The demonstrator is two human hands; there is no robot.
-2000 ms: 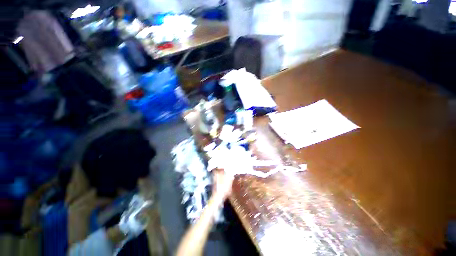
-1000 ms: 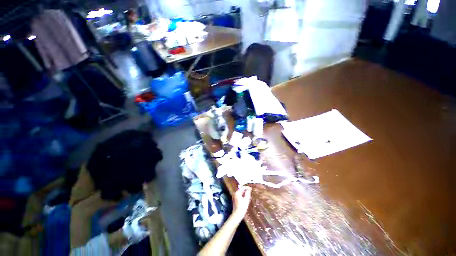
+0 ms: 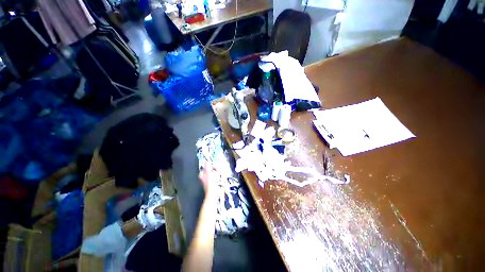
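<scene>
My left hand (image 3: 206,179) reaches in from the bottom edge, small and blurred, over the heap of black-and-white fabric strips (image 3: 230,199) hanging beside the table. Whether its fingers touch or hold a strip cannot be told. White paper or tape scraps (image 3: 260,162) lie piled at the table's left edge, with one narrow white strip (image 3: 314,175) trailing right. My right hand is not in view.
Brown wooden table (image 3: 383,186) fills the right, bearing paper sheets (image 3: 364,127), thread cones (image 3: 281,112) and a tape roll (image 3: 287,135). Open cartons (image 3: 173,226) and black cloth (image 3: 138,149) stand left. A blue basket (image 3: 189,93) and chair (image 3: 291,37) are behind.
My left hand has moved left and slightly up, from the table edge by the white scraps to over the hanging strips. The camera view has shifted.
</scene>
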